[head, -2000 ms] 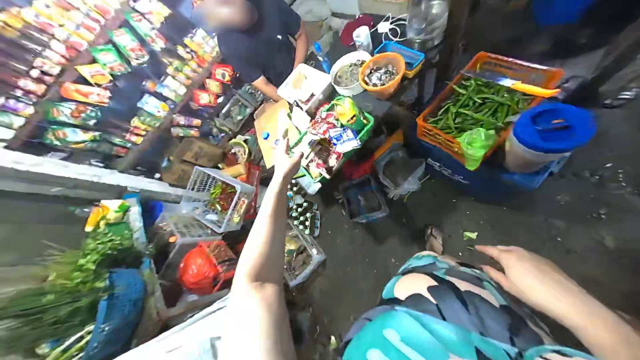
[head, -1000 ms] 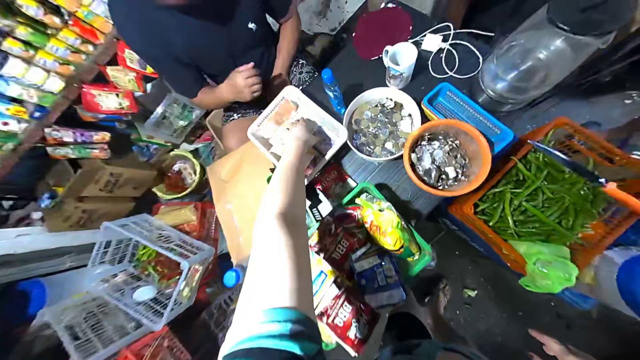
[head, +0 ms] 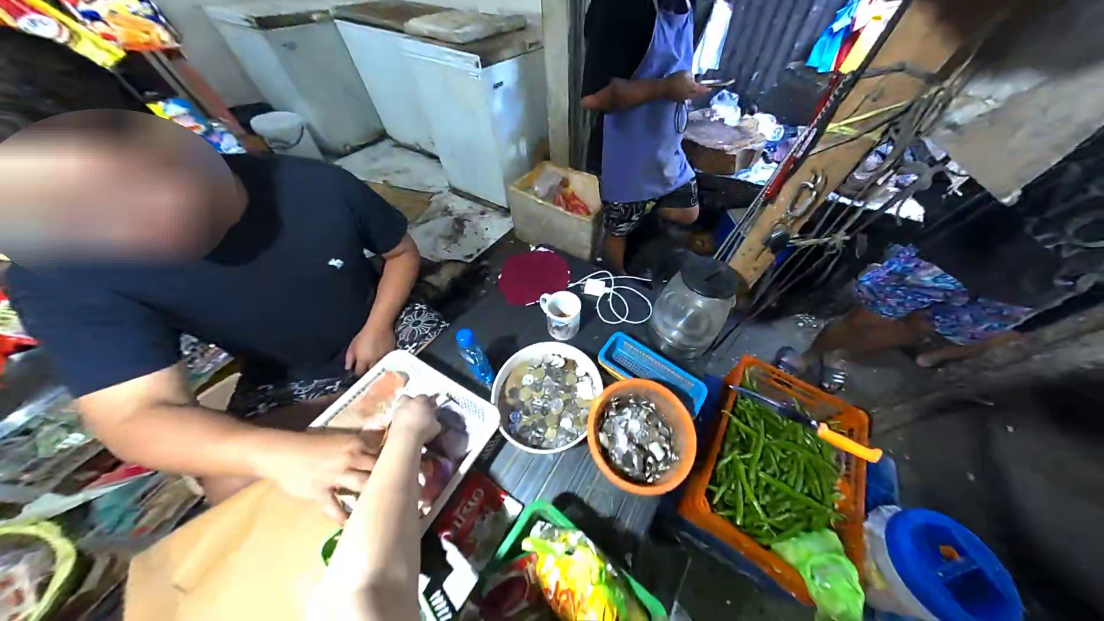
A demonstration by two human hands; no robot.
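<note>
My left hand (head: 414, 420) reaches into a white plastic basket (head: 485, 412) that holds banknotes (head: 373, 398); its fingertips are down among them, and whether they grip one cannot be seen. Beside my forearm, a seated person's hand (head: 332, 466) is at the basket's near left side. To the right stand a white bowl of coins (head: 552, 392) and an orange bowl of coins (head: 640, 438). My right hand is out of view.
An orange crate of green chillies (head: 776, 466) with an orange-handled knife (head: 849, 442) on it stands at right. Behind the bowls are a mug (head: 561, 315), a blue basket (head: 653, 373), a glass jar (head: 694, 306) and a white cable (head: 623, 300). Cardboard (head: 233, 552) lies at lower left.
The seated person's hand has come to the basket beside my left forearm. My right hand, partly visible before, has left the view. The view has swung up, showing another standing person.
</note>
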